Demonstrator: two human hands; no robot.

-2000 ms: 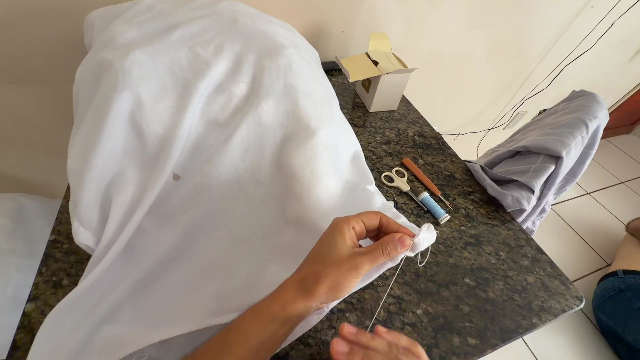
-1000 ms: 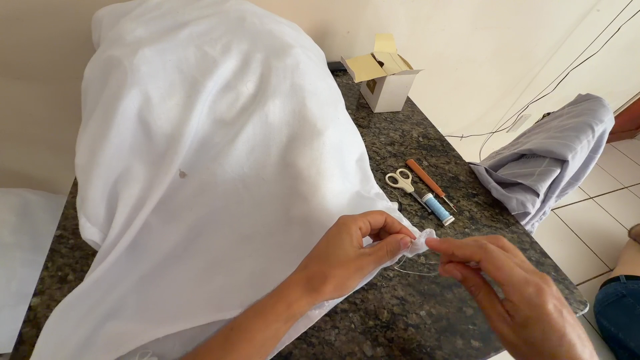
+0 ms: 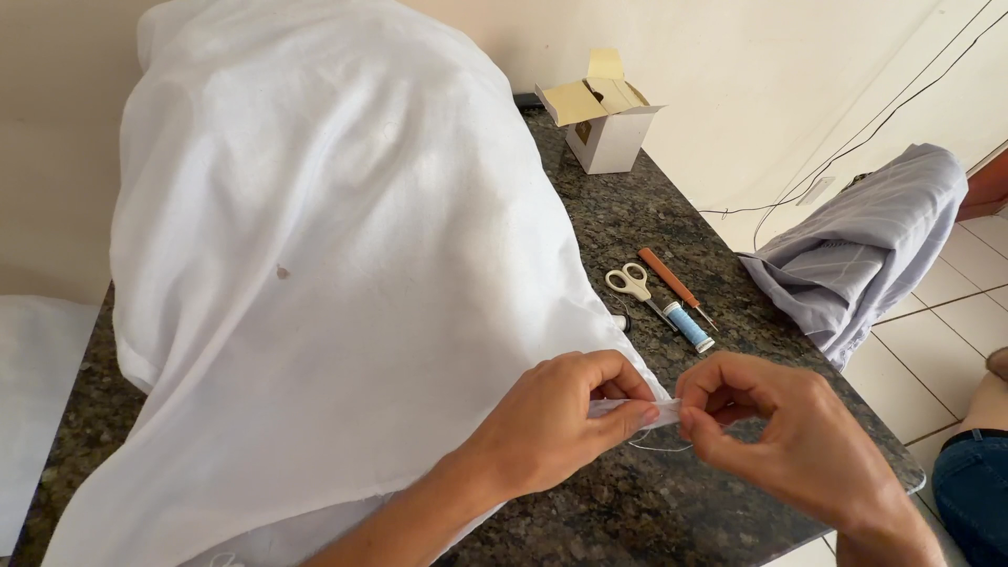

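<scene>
A large white cloth (image 3: 394,299) lies heaped over the granite tabletop. My left hand (image 3: 571,417) pinches its gathered edge between thumb and fingers. Just to the right, my right hand (image 3: 776,433) grips the end of the same edge with thumb and forefinger. A loop of white thread (image 3: 660,450) hangs beneath the fingers; no needle can be made out. Beyond the hands lie white-handled scissors (image 3: 630,282), a spool of light blue thread (image 3: 688,327) and an orange-handled tool with a thin metal tip (image 3: 669,278). A small spool (image 3: 621,323) is partly hidden by the cloth.
An open cardboard box (image 3: 614,142) stands on the granite tabletop (image 3: 598,512) near the wall. Greyish cloth (image 3: 858,244) is draped beyond the right edge, with dark cables (image 3: 835,157) behind it. Part of a person in denim (image 3: 976,488) shows at far right.
My right hand was low and away from the cloth two seconds ago, then came up to its edge. The bunched edge now stretches between both hands.
</scene>
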